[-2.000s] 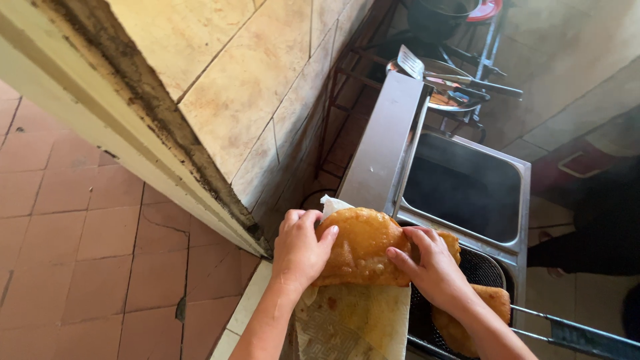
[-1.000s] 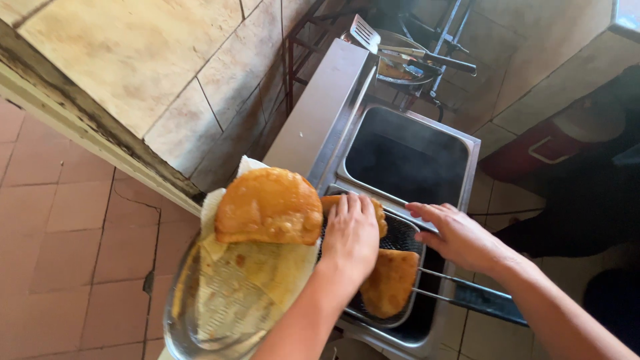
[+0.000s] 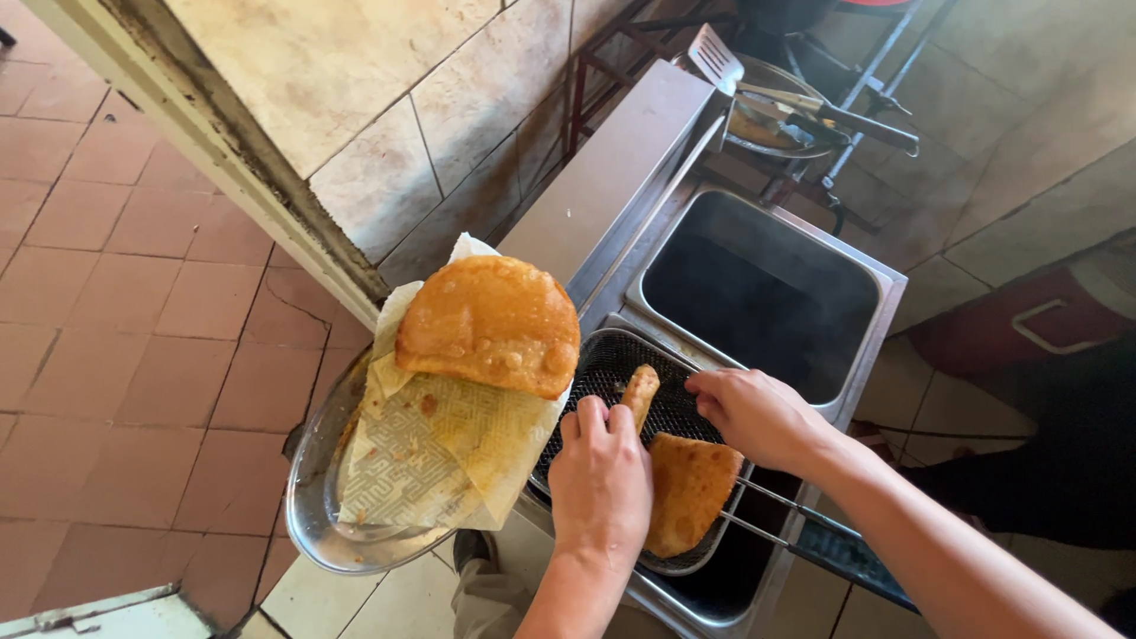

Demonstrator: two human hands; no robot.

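One golden fried half-moon pastry (image 3: 488, 324) lies on greasy patterned paper (image 3: 426, 453) over an oval metal tray (image 3: 306, 497). A wire fryer basket (image 3: 595, 368) sits on the steel fryer and holds a second pastry (image 3: 692, 493), flat, and a third pastry (image 3: 641, 390), seen edge-on. My left hand (image 3: 603, 475) reaches over the basket with its fingertips at the edge-on pastry, partly covering it; its grip is hidden. My right hand (image 3: 763, 417) is at the basket's far right rim, fingers bent; whether it pinches the rim is not clear.
Beyond the basket is a fryer well (image 3: 763, 293) with dark contents and haze above. A slotted spatula (image 3: 717, 60) and other utensils lie at a pan (image 3: 781, 133) at the back. The basket handle (image 3: 852, 559) juts right. A tiled wall (image 3: 479, 98) stands at left; a person's dark clothing shows at right.
Both hands have left the pastry that they held two seconds ago; it rests on the paper. My left hand has moved over to the basket, where the pastry beneath it now stands edge-on.
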